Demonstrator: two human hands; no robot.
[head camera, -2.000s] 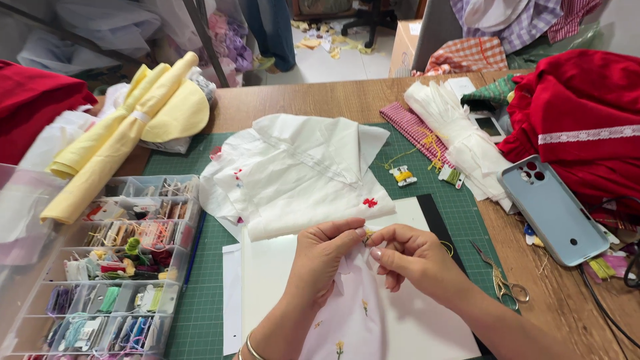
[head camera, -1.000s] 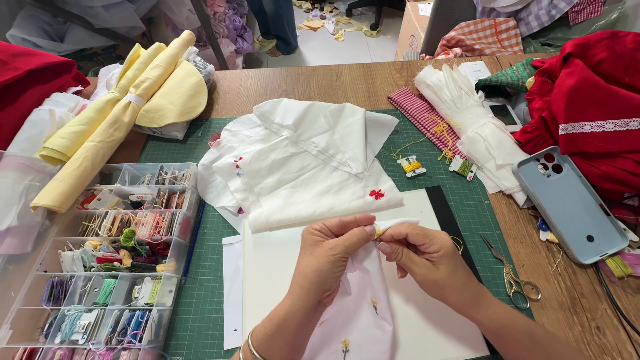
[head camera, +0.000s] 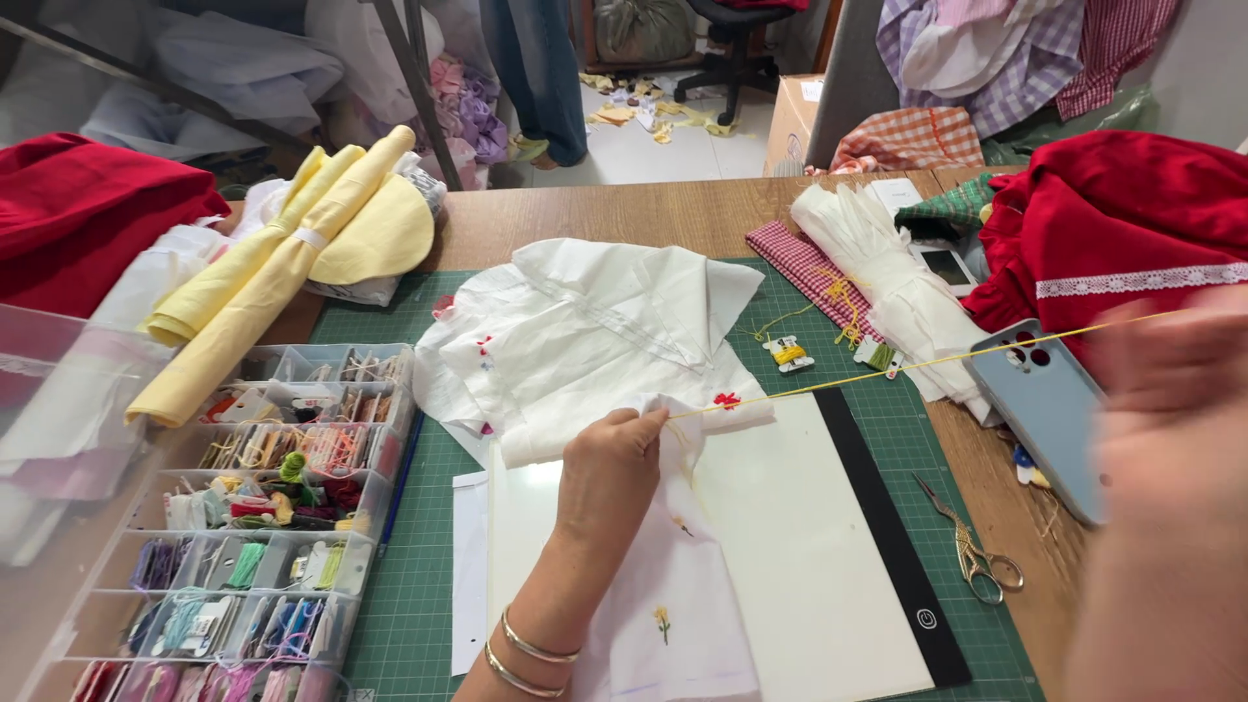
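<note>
My left hand (head camera: 616, 478) pinches the top of a white cloth (head camera: 673, 585) embroidered with small yellow flowers, which hangs over a white light pad (head camera: 809, 546). From the pinched spot a yellow thread (head camera: 877, 372) runs taut up to the right, to my right hand (head camera: 1170, 409), blurred at the right edge with its fingers drawn together at the thread. Whether it holds a needle cannot be seen. Behind lies another white cloth (head camera: 604, 341) with red embroidery. A bobbin of yellow floss (head camera: 788, 354) and gold-handled embroidery scissors (head camera: 975, 556) lie on the green cutting mat (head camera: 419, 634).
A compartment box of floss bobbins (head camera: 375, 507) stands at left, with rolled yellow fabric (head camera: 273, 283) behind it. To the right are a blue phone (head camera: 1048, 419), bundled white fabric (head camera: 892, 273) and red fabric (head camera: 1121, 224). Beyond the table, a person's jeans-clad legs (head camera: 536, 78) show.
My right hand has moved from beside my left hand out to the right, and the yellow thread is now stretched between them. My left hand still pinches the cloth.
</note>
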